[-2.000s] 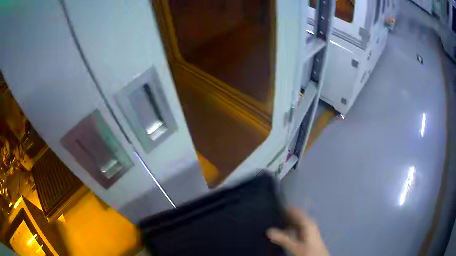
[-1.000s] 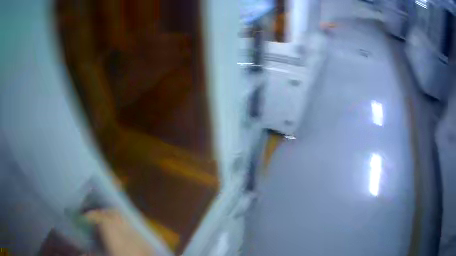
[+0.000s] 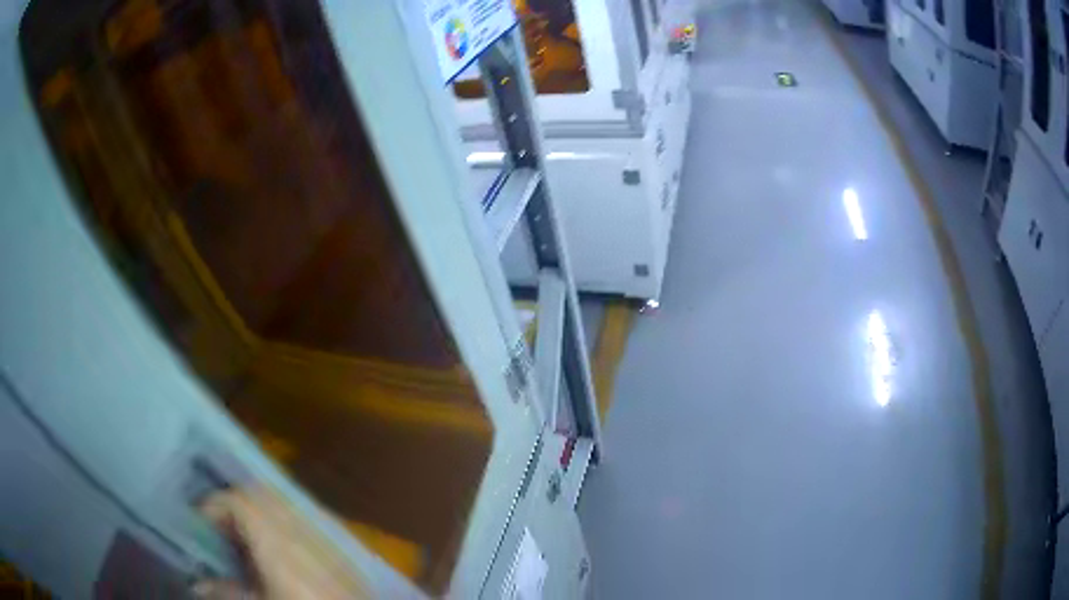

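Note:
The white machine door [image 3: 404, 176] with its large amber-brown window [image 3: 270, 223] fills the left side. My right hand [image 3: 276, 545] is low at the left, blurred and cut off by the bottom edge. Its fingers are hooked into the recessed door handle [image 3: 209, 478], which they partly cover. Part of a second recessed handle [image 3: 135, 568] shows at the lower left edge. My left hand is not in view.
Beyond the door stands a grey-white rack [image 3: 551, 234] with a paper sign [image 3: 469, 29] at its top. Another white machine [image 3: 586, 211] is behind it. The glossy aisle floor [image 3: 750, 387] with a yellow line [image 3: 955, 281] runs ahead; more machines [image 3: 938, 88] line the right.
The view has swung right along the aisle. The black tray held two seconds ago has left the view. My right hand has moved from the tray to the door handle and stays there.

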